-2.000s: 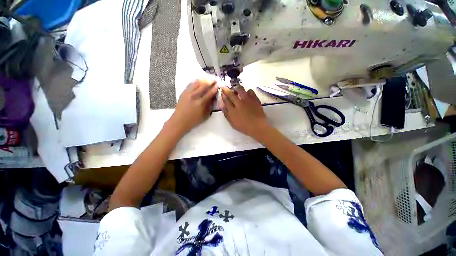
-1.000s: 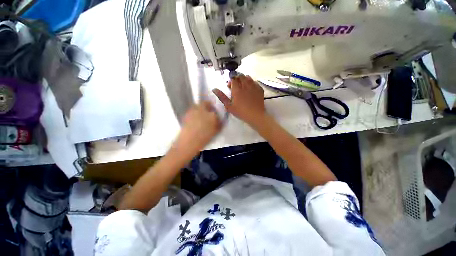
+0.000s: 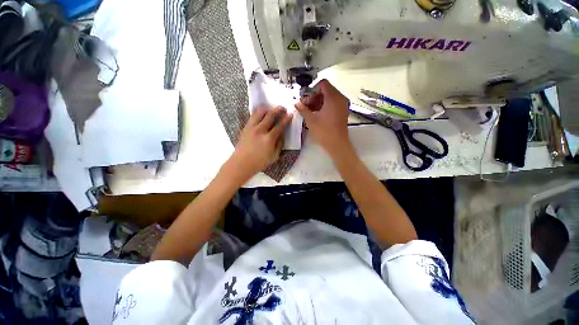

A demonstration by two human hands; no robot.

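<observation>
A long brown-grey textured panel (image 3: 219, 63) runs from the top edge down under my left hand, its pointed end showing below. A white piece (image 3: 273, 95) lies on its lower part, beside the needle area of the cream-white sewing machine (image 3: 381, 44). My left hand (image 3: 261, 136) lies flat on the white piece and the panel, fingers pointing toward the needle. My right hand (image 3: 327, 117) is at the presser foot, thumb and forefinger together at the right edge of the white piece. Whether they pinch it is not clear.
Black-handled shears (image 3: 412, 143), a blue tool (image 3: 390, 101) and a yellow-green tool (image 3: 388, 108) lie right of my right hand. A dark phone (image 3: 513, 132) is further right, above a white basket (image 3: 517, 247). White pieces (image 3: 130, 127) and striped fabric (image 3: 173, 44) are at left.
The panel has been turned textured side up and now slants under my left hand, with the white piece on it. My left hand has come to rest flat; my right hand has shifted slightly right.
</observation>
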